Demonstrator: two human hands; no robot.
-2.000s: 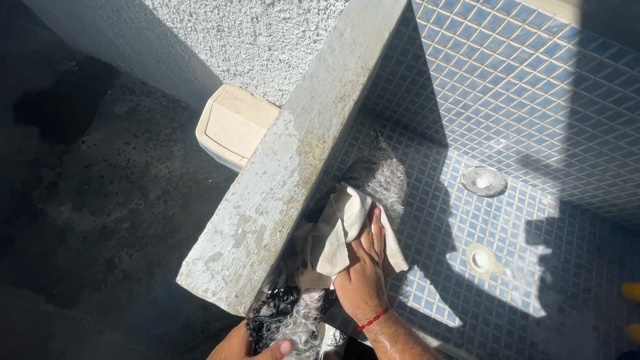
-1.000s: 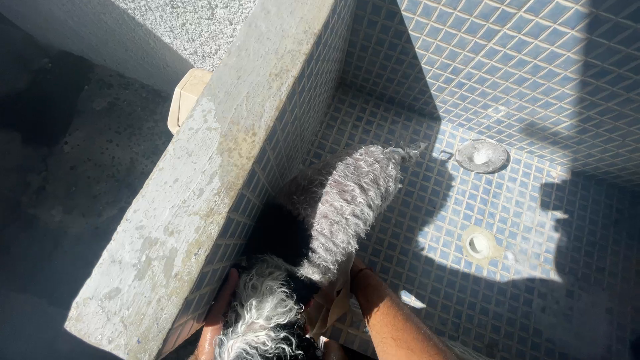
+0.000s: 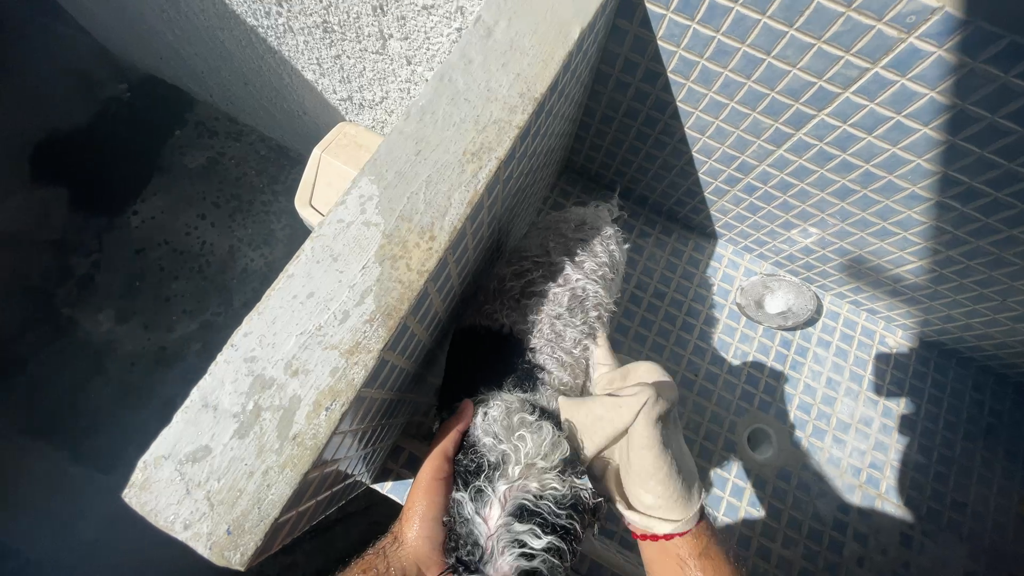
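A wet, curly-coated dog [image 3: 560, 296] with grey, white and black fur stands in a blue-tiled basin, close beside its low wall. Its head [image 3: 512, 480] is at the bottom centre. My left hand [image 3: 436, 488] lies along the left side of the head, thumb up. A beige cloth [image 3: 636, 432] covers my right hand [image 3: 648, 472], which presses it against the dog's right-hand side near the shoulder. The cloth hides my right fingers; a red bracelet shows at the wrist.
The thick concrete wall top [image 3: 344, 296] runs diagonally at left. Behind it is a beige lidded container [image 3: 336, 172]. A round metal drain cover [image 3: 776, 302] and an open drain hole [image 3: 758, 440] are in the tiled floor, with a tiled wall [image 3: 816, 120] beyond.
The cloth, low and mostly hidden a second ago, now wraps over my right hand at the dog's side. My left hand remains by the dog's head. The view has shifted.
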